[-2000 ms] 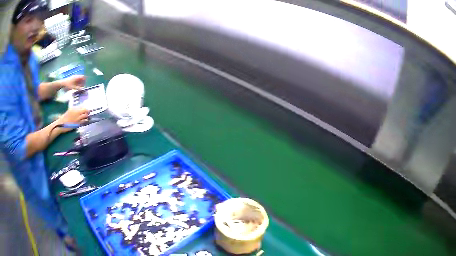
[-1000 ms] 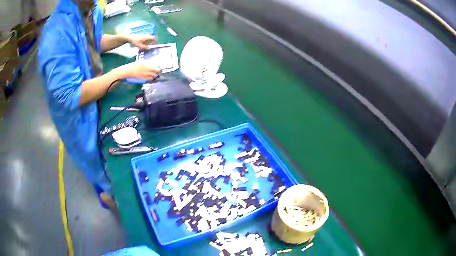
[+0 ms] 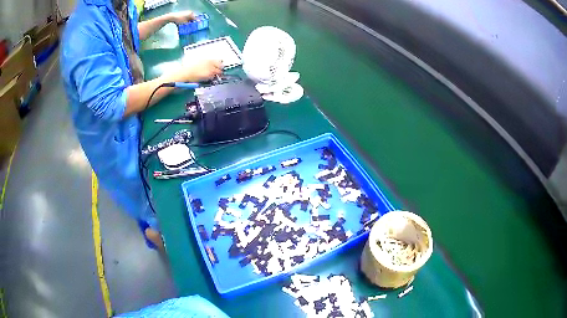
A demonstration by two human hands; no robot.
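Neither of my hands is in the picture; only a light blue sleeve shows at the bottom edge. Nearest in front of me is a shallow blue tray with loose black and white pieces heaped in it. A small pile of the same pieces lies on the green surface below the tray. A round cream tub stands at the tray's right corner, with thin pale strips inside. A few strips lie beside it.
Beyond the tray are a black box with cables, a white pad and a white fan. A person in a blue smock stands at the left by a white-bordered panel. A green belt runs along the right.
The view has swung left and down, so the tray and tub sit further right and higher than a second ago. The neighbour's one hand has moved from the panel to a blue container.
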